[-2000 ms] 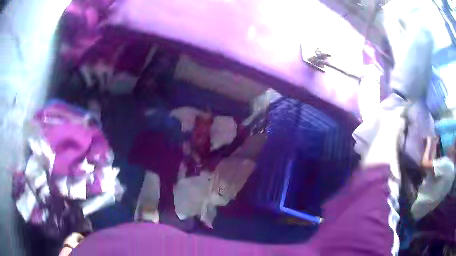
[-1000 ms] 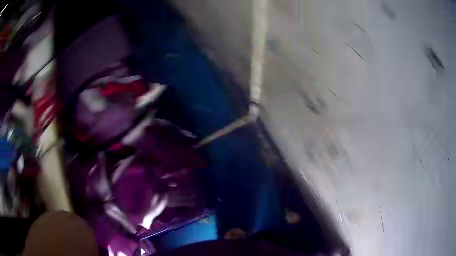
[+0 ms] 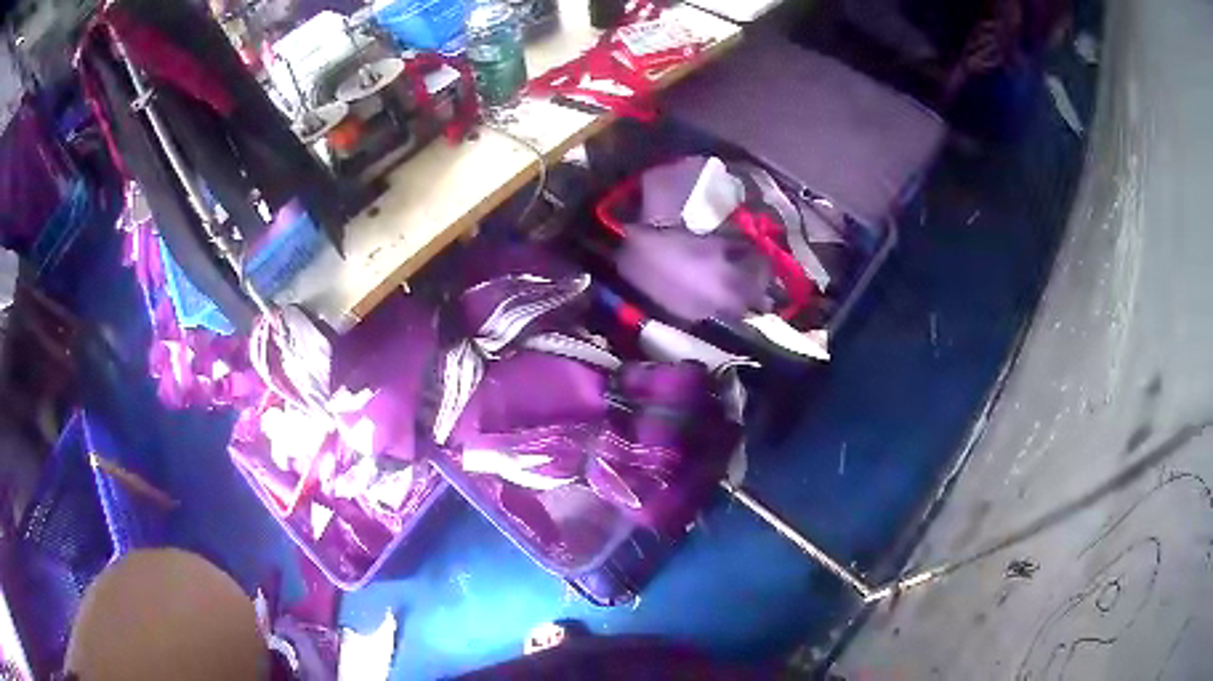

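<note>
Neither of my hands can be made out. Purple-looking cut pieces (image 3: 539,395) lie heaped over blue-rimmed crates in front of me. White pieces with thin lines (image 3: 459,386) lie among them. The left crate (image 3: 349,583) holds purple and white pieces, and the right crate (image 3: 575,580) stands beside it. Behind them, a larger bundle (image 3: 685,266) of greyish-purple pieces lies with a red strip (image 3: 776,260) and white pieces.
A wooden-edged table (image 3: 446,200) at the upper left bears machine parts, a green container (image 3: 496,60) and red pieces (image 3: 625,67). A grey wall (image 3: 1131,333) with a pipe (image 3: 798,539) is at right. An unclear tan rounded shape (image 3: 166,619) is at the lower left.
The view has swung from the blurred close view of wall and crate to a wider one. The crates, table and bundle now show more clearly. The tan shape stays at the lower left.
</note>
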